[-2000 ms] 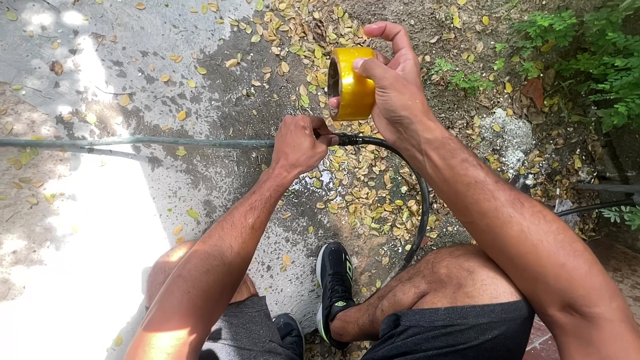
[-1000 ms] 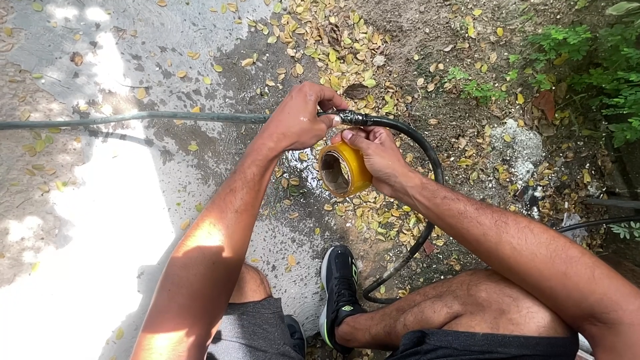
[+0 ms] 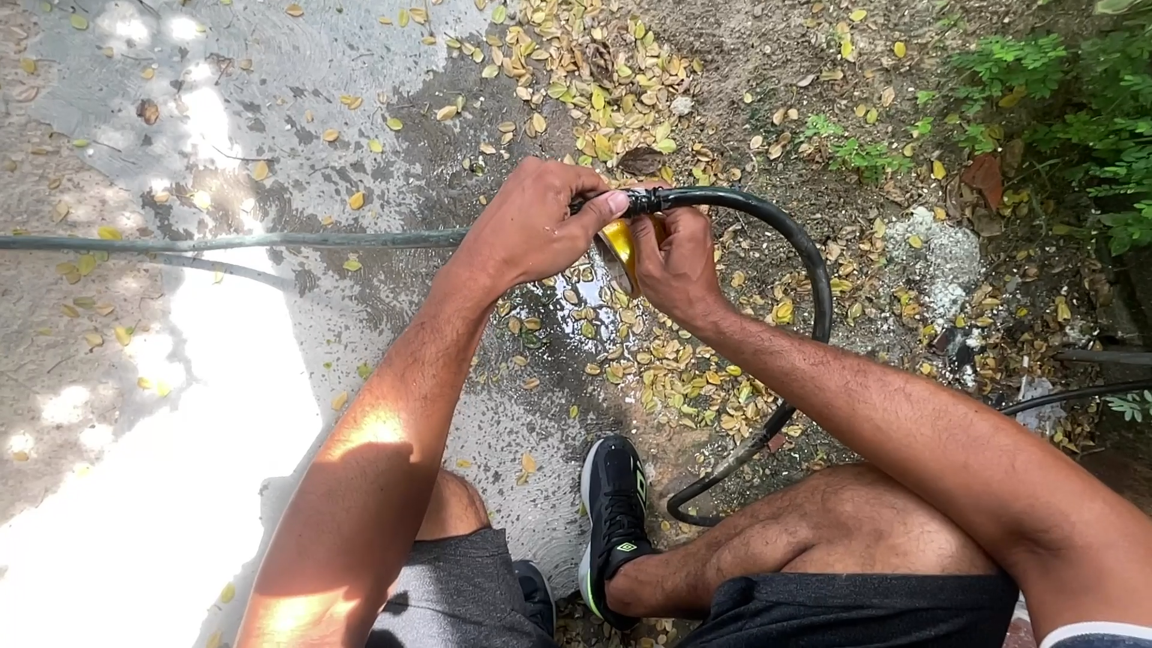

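Note:
My left hand (image 3: 544, 220) grips a dark hose where it is wrapped in black material, its thumb on the wrapping (image 3: 643, 202). Just to the right, my right hand (image 3: 675, 261) holds a roll of yellow adhesive tape (image 3: 619, 252) beneath the wrapped part, and the roll is mostly hidden by the fingers. From my left hand a grey-green stretch of hose (image 3: 351, 239) runs to the left edge. On the other side a black hose (image 3: 814, 270) curves down toward my leg.
Wet concrete (image 3: 387, 315) lies on the left, and soil with fallen yellow leaves (image 3: 621, 81) on the right. Green plants (image 3: 1080, 117) grow at the upper right. My black shoe (image 3: 617, 522) stands below the hands. Another black hose (image 3: 1080, 393) reaches the right edge.
My right hand with the tape roll came down from above the hose to beside it, and the roll now sits behind the fingers, under the wrapped part. My left hand stays on the hose.

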